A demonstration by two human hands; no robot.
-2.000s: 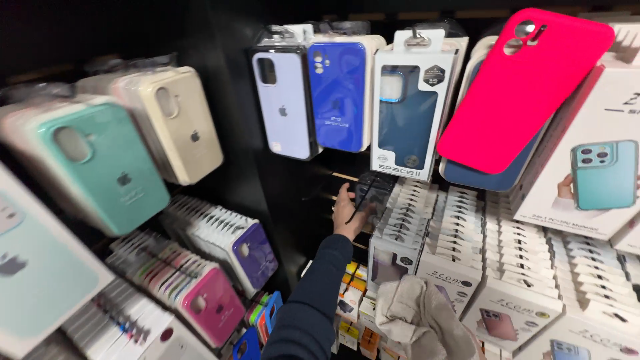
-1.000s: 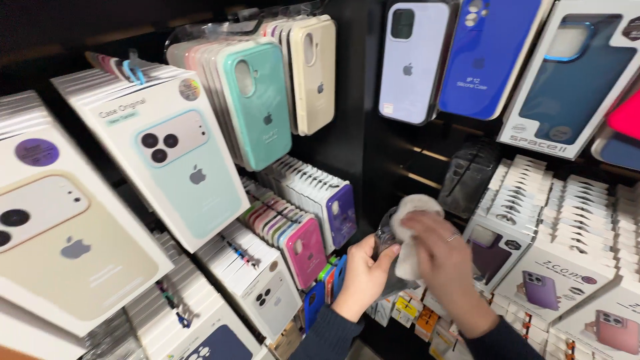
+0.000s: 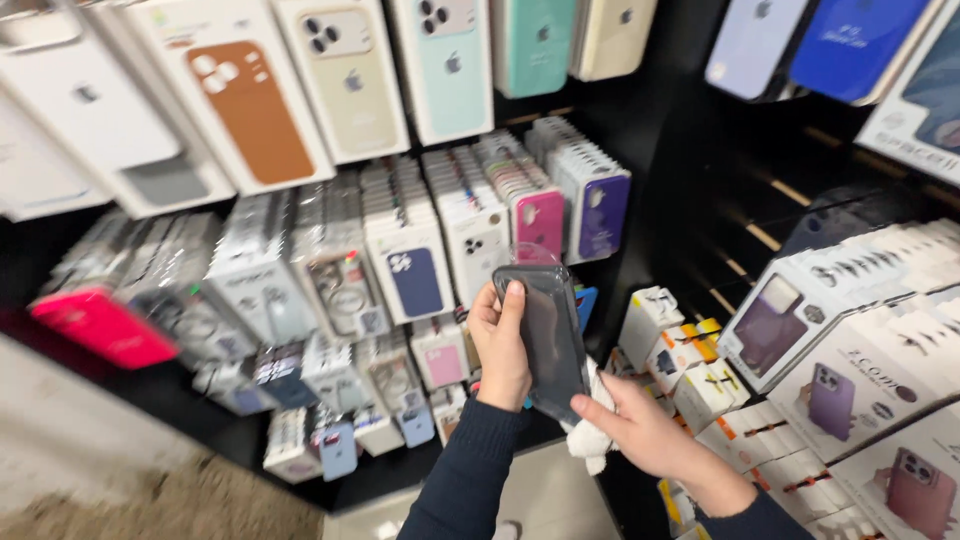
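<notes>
A dark phone case in clear plastic packaging [image 3: 551, 345] is held up between both hands at the middle of the view. My left hand [image 3: 504, 345] grips its left edge, with the thumb lying on the front near the top. At the lower right corner, my right hand [image 3: 637, 424] pinches the case together with a white cloth [image 3: 592, 442]. The cloth bunches behind and below that corner, and part of it is hidden by the case and fingers. A clear hanging tab sticks up from the top of the packaging.
Rows of boxed phone cases hang on the black wall at left, among them a brown case [image 3: 251, 112] and a pink case [image 3: 538, 225]. Boxed cases [image 3: 840, 390] fill the right side. Small boxes [image 3: 679, 360] stand between, above a pale tiled floor [image 3: 555, 495].
Two seconds ago my left hand reached to a dark package by the rack, and the cloth was at the lower right. Now both hands hold the package. The view has swung left and down.
</notes>
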